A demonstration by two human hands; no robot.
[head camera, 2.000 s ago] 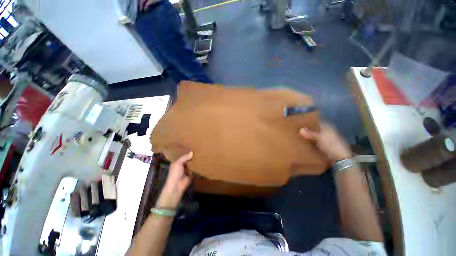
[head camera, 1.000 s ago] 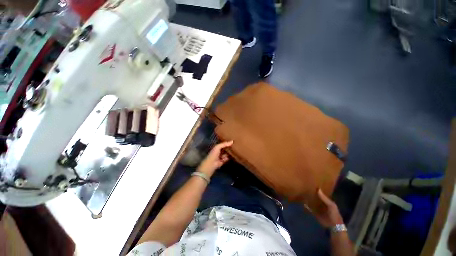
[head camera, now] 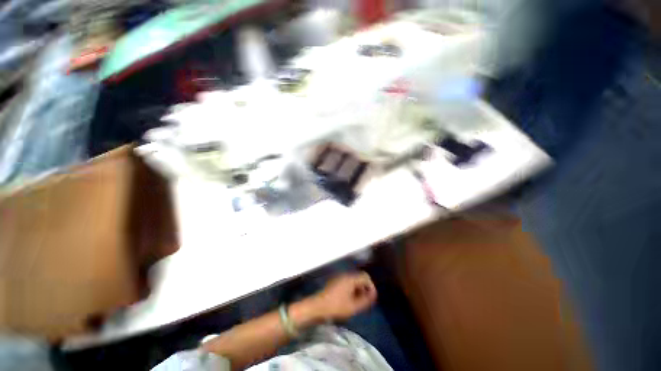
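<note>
The picture is strongly blurred. My left hand (head camera: 351, 296), with a pale green bangle, is loosely curled in front of the table's front edge. Whether it holds anything is too blurred to tell. Finished brown panels (head camera: 493, 290) hang low to the right of it, below the table edge, with a dark gap between. A thick stack of brown panels (head camera: 69, 246) lies at the far left. My right hand is not in view. No label can be made out on the panels.
The white sewing machine (head camera: 319, 101) stands on the white table (head camera: 290, 250). Label bundles (head camera: 341, 170) lie on its bed. Loose black pieces (head camera: 464, 150) and snips (head camera: 426, 190) lie at the right. A blurred dark-blue shape (head camera: 572, 65) is at upper right.
The view has swung left, bringing the panel stack into sight. My left hand has come away from the finished panels, which now hang lower right. My right hand has left the picture.
</note>
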